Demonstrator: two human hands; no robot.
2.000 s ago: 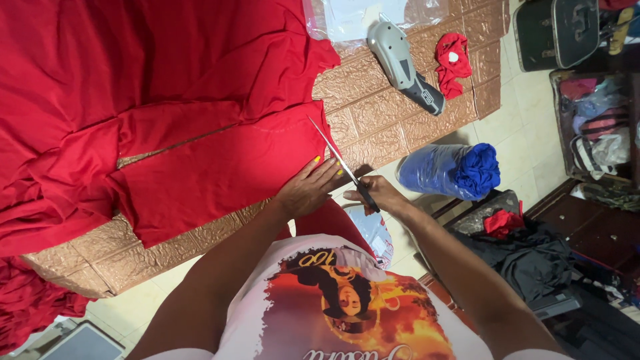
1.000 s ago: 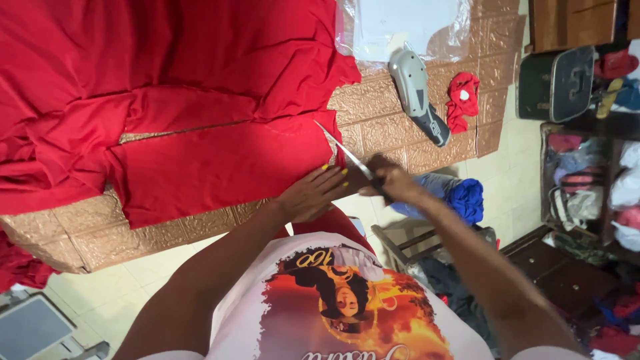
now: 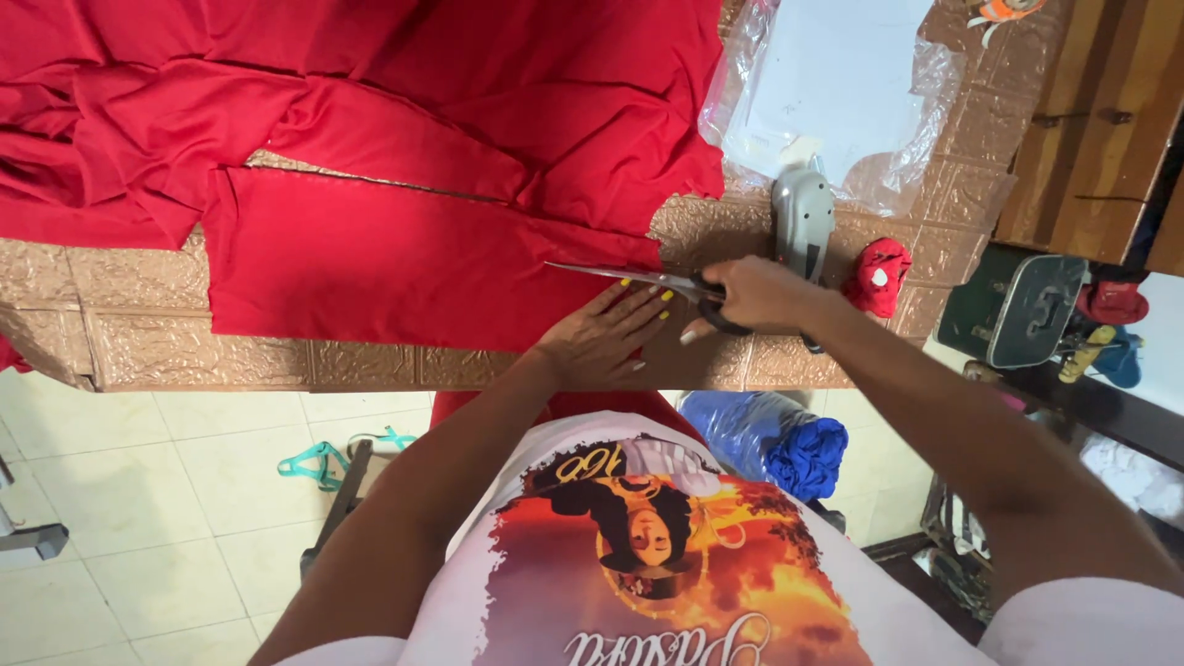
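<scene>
A red fabric piece (image 3: 388,259) lies flat along the near edge of the table, beside a larger heap of red cloth (image 3: 416,83). My left hand (image 3: 601,328) rests palm down on the right end of the piece, fingers spread. In my right hand (image 3: 754,296) are scissors (image 3: 638,275) with dark handles; their long blades point left over the fabric, just beyond my left fingertips. Whether cloth lies between the blades cannot be told. Behind my right hand a grey handheld device (image 3: 802,217) lies on the table.
White sheets in clear plastic (image 3: 823,83) lie at the back right of the copper-coloured, brick-patterned table (image 3: 194,351). A small red cloth bundle (image 3: 879,277) is near the right end. Wrapped blue fabric (image 3: 777,444) sits below the edge, and a green case (image 3: 1013,305) stands at the right.
The view has shifted. My right hand with the scissors has come closer to my left hand, and the blades now lie more level across the fabric, where before they slanted.
</scene>
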